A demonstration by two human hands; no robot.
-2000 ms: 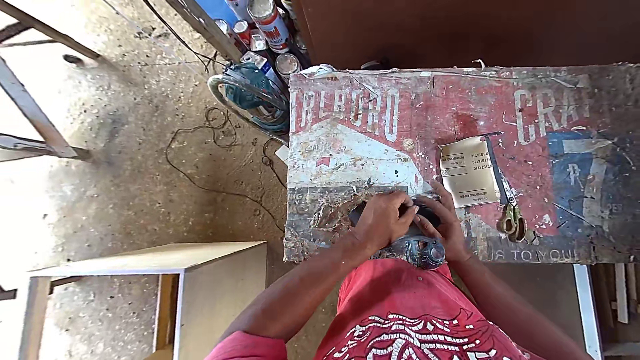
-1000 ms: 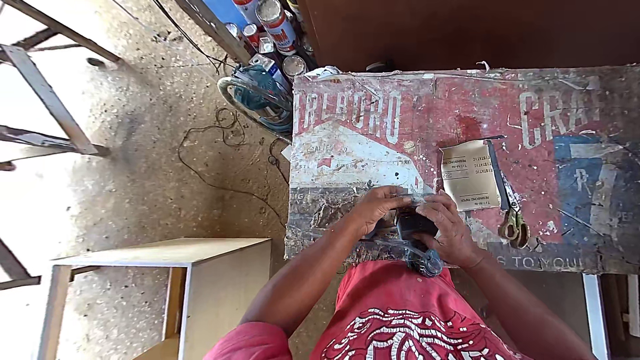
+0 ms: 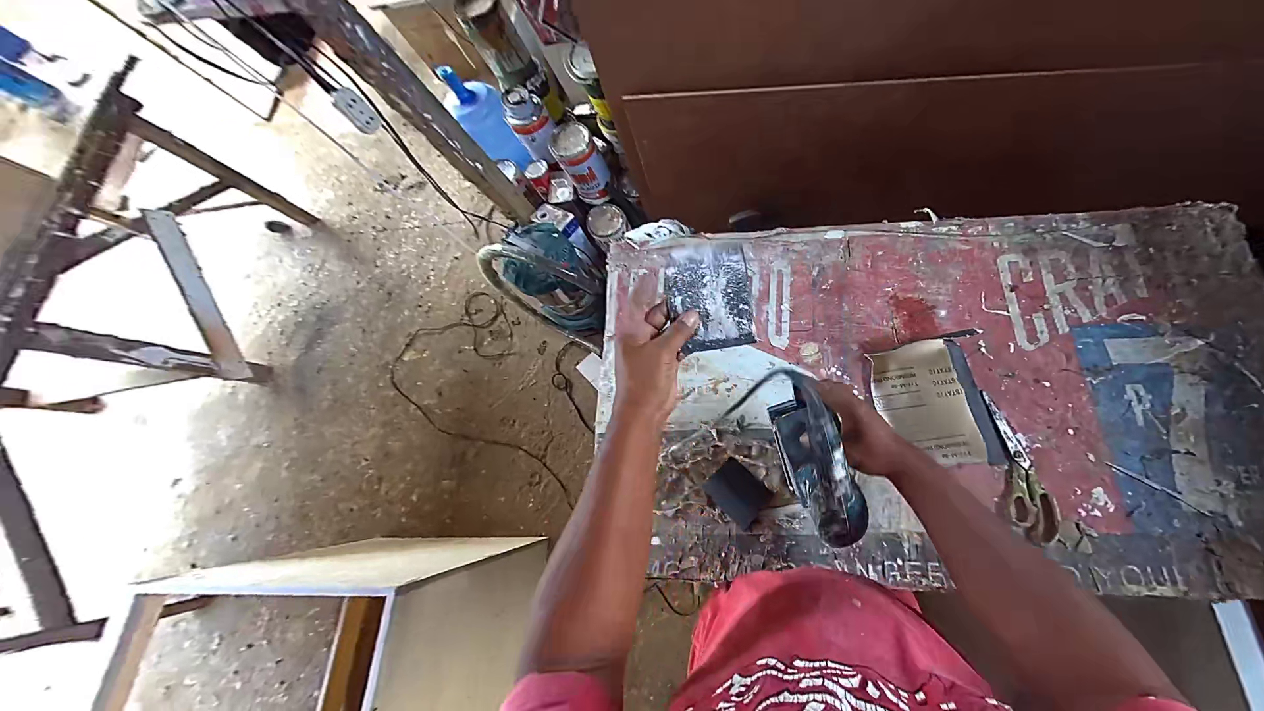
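Note:
My left hand grips the edge of a worn sheet of dark sandpaper at the table's back left. Lower and to the right, my right hand holds a dark power sander, tilted on its side, its cord looping above it. A small dark piece of sandpaper lies on the tabletop left of the sander. To the right rests a brown-backed sandpaper sheet with printing on its back. Beside that sheet are scissors with worn handles.
The painted wooden worktable carries scraps and dust. Past its left edge stand a teal power tool, several cans and a blue jug. A brown panel rises behind. A pale wooden cabinet stands at lower left; a cord lies on the floor.
My hands, together at the sander a second ago, have moved apart. The left is now at the table's back left on a worn sheet; the sander is in my right. The view has shifted.

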